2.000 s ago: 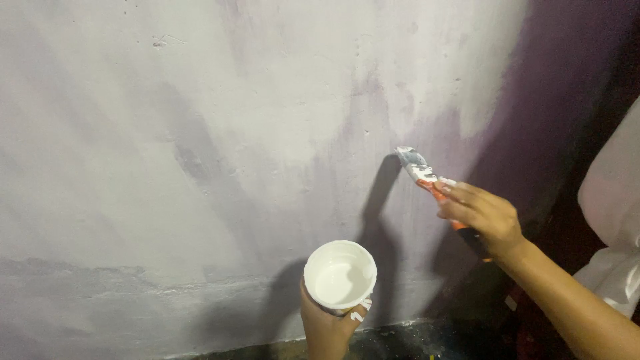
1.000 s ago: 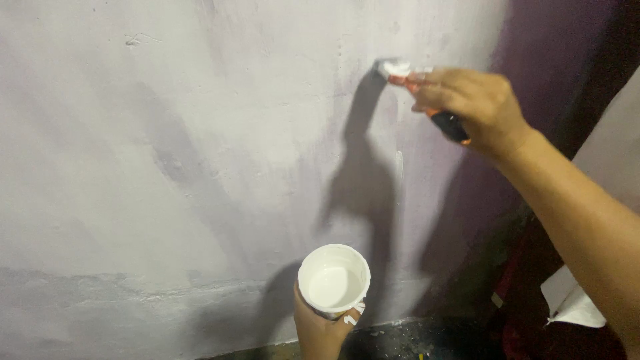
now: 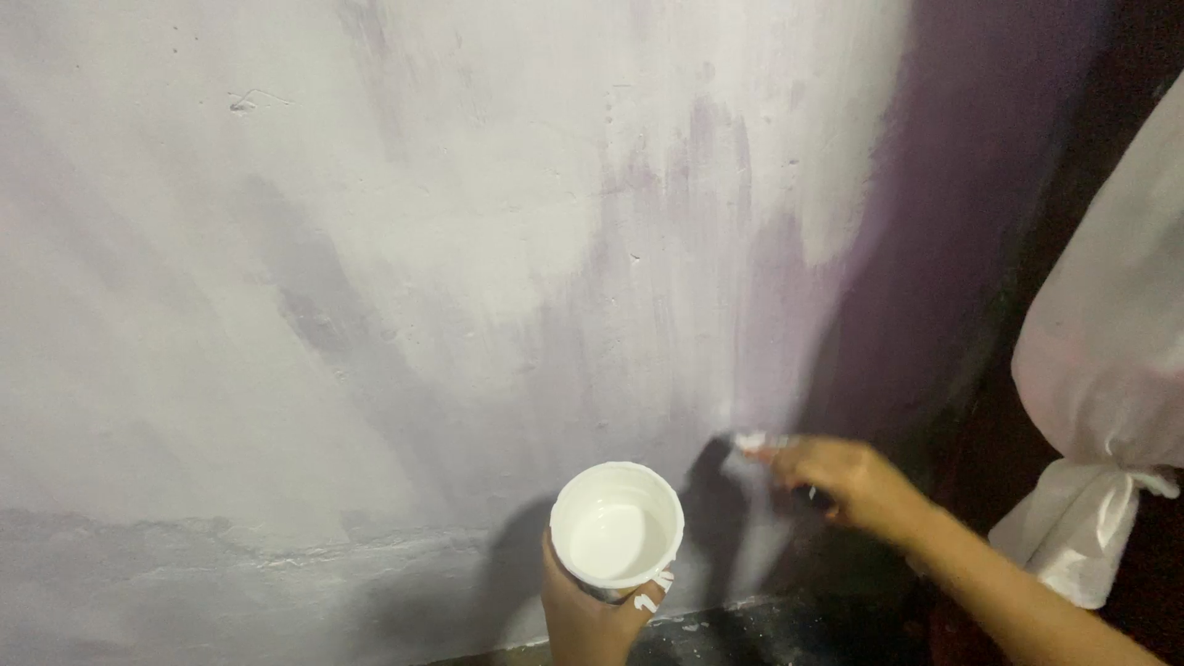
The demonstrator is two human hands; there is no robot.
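Note:
A white plastic tub [image 3: 618, 525] with white paint [image 3: 614, 541] in it is held upright by my left hand [image 3: 592, 606], whose fingers bear white smears. To its right, my right hand [image 3: 837, 476] grips a paintbrush [image 3: 754, 444], with white paint on its bristles and a handle partly hidden by the fingers. The bristles are at the lower part of a wall [image 3: 462, 231], where streaky whitish paint lies over purple; motion blur softens the brush and hand.
A knotted white cloth [image 3: 1101, 370] hangs at the right, near my right forearm. The dark floor [image 3: 740, 638] with pale specks meets the wall at the bottom. A rough horizontal ridge [image 3: 305, 558] crosses the wall at the lower left.
My right hand has moved down the wall with the paintbrush since one second ago, after having been higher up. My left hand still holds the tub.

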